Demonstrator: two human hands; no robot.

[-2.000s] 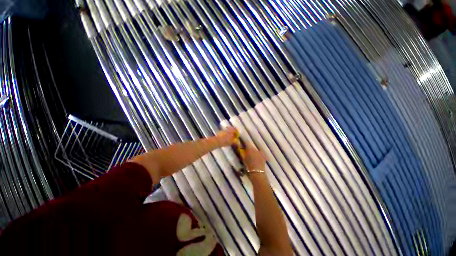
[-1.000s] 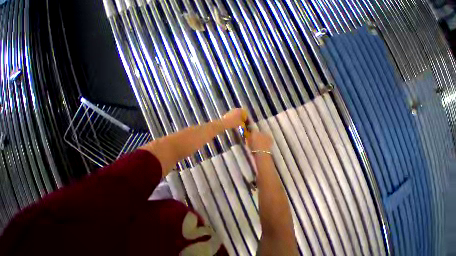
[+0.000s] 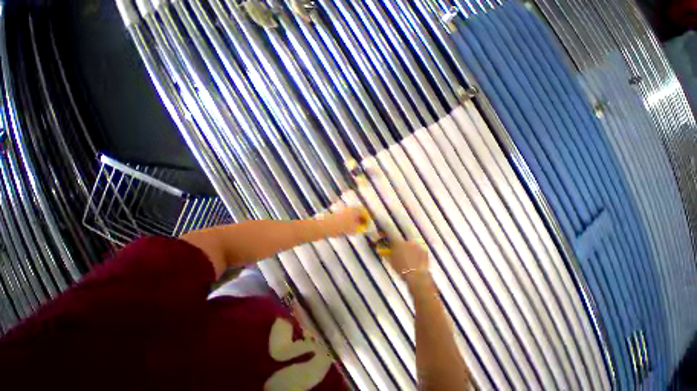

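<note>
A white fabric panel [image 3: 489,221] lies over the parallel chrome tubes [image 3: 298,114], showing as pale stripes with dark gaps. Its far edge runs across the tubes ahead of my hands. My left hand [image 3: 348,220] rests on the cloth near this edge, with yellow on its fingertips. My right hand [image 3: 407,254] is just right of it and lower, on the cloth, also with yellow at the fingers. The hands are apart. A small clip [image 3: 354,168] sits at the cloth's edge beyond them. The fingers are blurred, so their grip cannot be told.
A blue fabric panel [image 3: 565,137] lies on the tubes at the right, beyond a bright long edge bar [image 3: 527,179]. A wire-grid rack [image 3: 141,202] stands at the left below the table's edge. More tubes curve along the far left [image 3: 34,176]. Small clips lie at the top.
Both hands have moved apart and back towards me. The white cloth on the left now reaches farther up the tubes, close to the level of the right part. The view has shifted.
</note>
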